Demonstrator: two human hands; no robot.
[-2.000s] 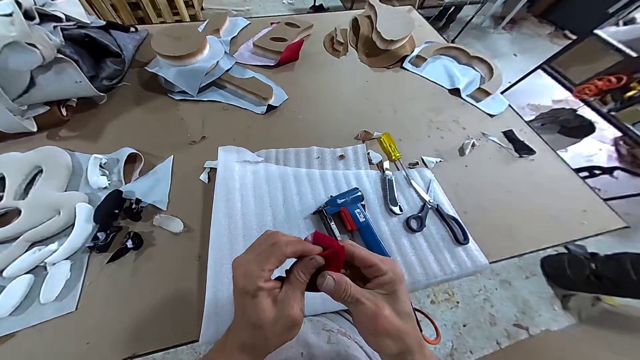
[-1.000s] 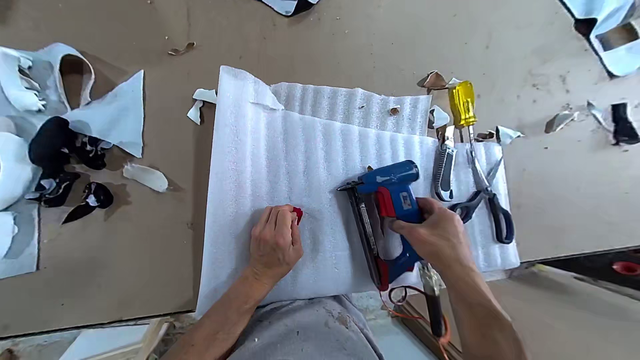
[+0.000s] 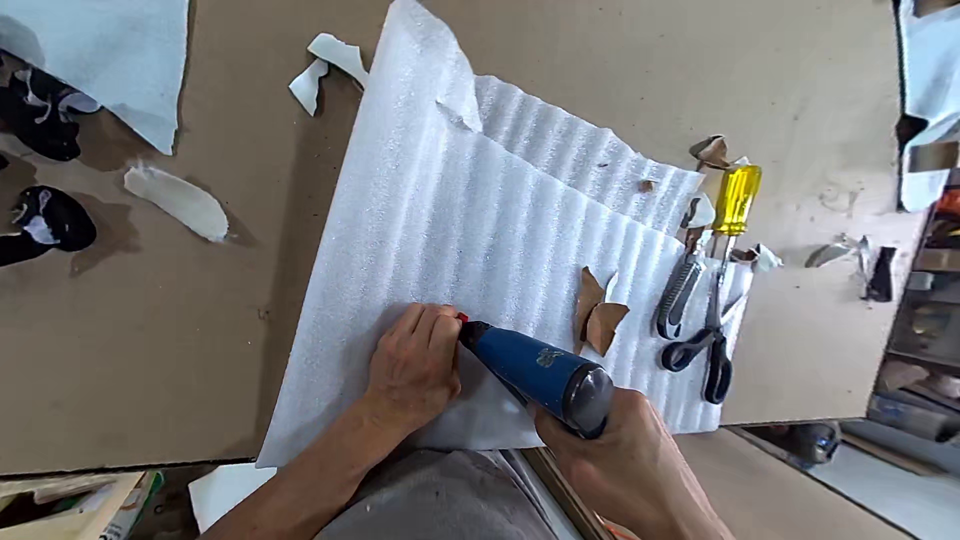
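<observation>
My left hand (image 3: 416, 364) presses on the white foam sheet (image 3: 420, 247) with its fingers curled around a small red piece (image 3: 463, 318), of which only a bit shows at the fingertips. In my right hand (image 3: 607, 442) is a blue pneumatic staple gun (image 3: 532, 364), tilted so that its nose meets the red piece beside my left fingers. The gun's body hides its grip and trigger. Brown scraps (image 3: 600, 319) lie on the foam to the right of the gun.
At the foam's right edge lie a yellow-handled screwdriver (image 3: 738, 199), a utility knife (image 3: 679, 296) and black-handled scissors (image 3: 718, 367). White scraps (image 3: 337, 56) and an oblong pale piece (image 3: 176, 202) are on the brown tabletop (image 3: 187, 360). Black pieces (image 3: 64, 217) sit at the left.
Two seconds ago both hands held the red piece and the staple gun lay on the foam. My right hand has since taken the gun and brought its nose to the piece. The view is closer.
</observation>
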